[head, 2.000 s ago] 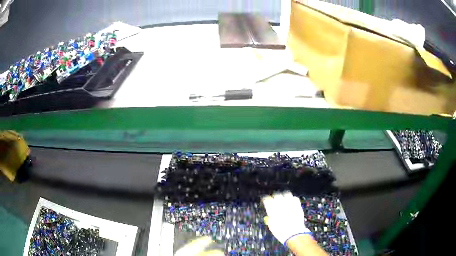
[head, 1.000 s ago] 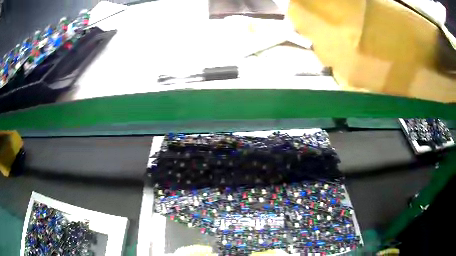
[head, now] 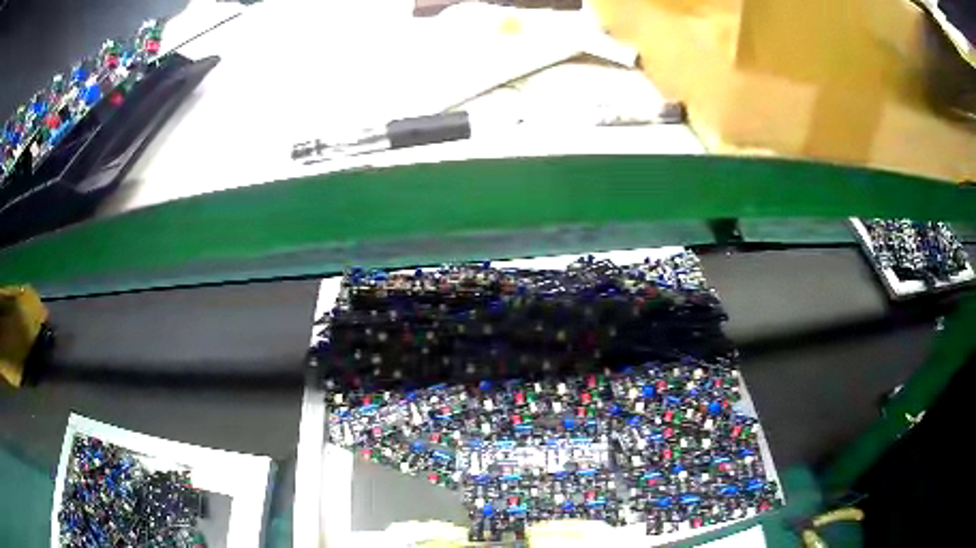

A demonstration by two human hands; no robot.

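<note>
The main tray [head: 313, 428] lies in front of me with a white rim. Small multicoloured parts [head: 685, 428] lie in dense rows across its near half, and a dark heap of parts [head: 514, 334] crosses its upper half. A grey bare patch shows at its lower left. My left hand [head: 423, 534] and my right hand [head: 567, 533] show only as blurred, yellowish gloved fingertips at the bottom edge, by the tray's near side. The rest of both hands is cut off. Whether they hold anything cannot be told.
A second tray [head: 248, 498] with loose parts is at lower left, a third [head: 910, 287] at far right. A green rail [head: 482, 198] crosses above. The shelf holds a black plastic tray [head: 128, 139], a marker-like tool [head: 428, 130] and a cardboard box [head: 813, 86]. A yellow item [head: 16, 334] is at left.
My right hand has drawn back from the rows to the bottom edge. My left hand stays low at the edge. The shelf and rail have shifted upward in view.
</note>
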